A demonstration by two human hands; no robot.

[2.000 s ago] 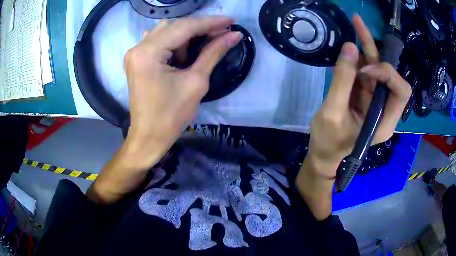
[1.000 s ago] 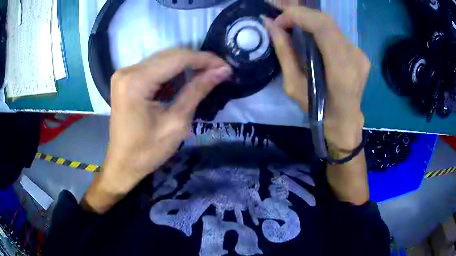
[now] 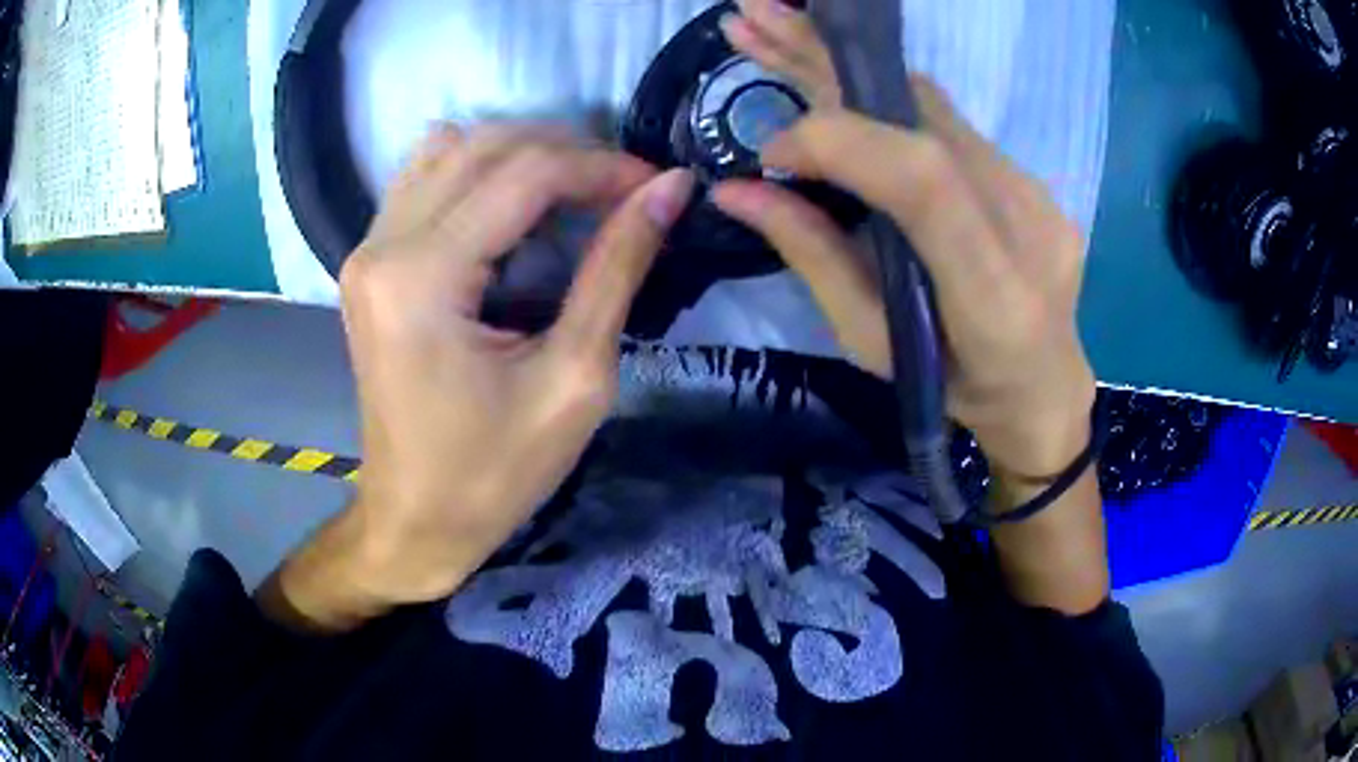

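A black speaker driver assembly with a silver ring and grey centre (image 3: 761, 113) lies in front of me, partly covered by my right hand. My left hand (image 3: 492, 320) has thumb and forefinger together at the driver's near left edge; any thin wire there is too small to make out. My right hand (image 3: 953, 253) has the black soldering iron (image 3: 912, 335) tucked between its fingers, its tip out of view. Its thumb and fingers rest at the driver's centre and near edge. Dark earcup parts under and between the hands are mostly hidden.
A black headband (image 3: 317, 142) curves on the white work cloth (image 3: 462, 67) at left. Paper sheets (image 3: 93, 127) lie on the green bench at far left. A pile of black discs (image 3: 1266, 231) is at right. A blue bin (image 3: 1206, 521) stands below the bench edge.
The driver assembly has come from the right to between my hands, over the earcup. My right hand with the iron has moved left, and its fingers now meet near my left fingertips.
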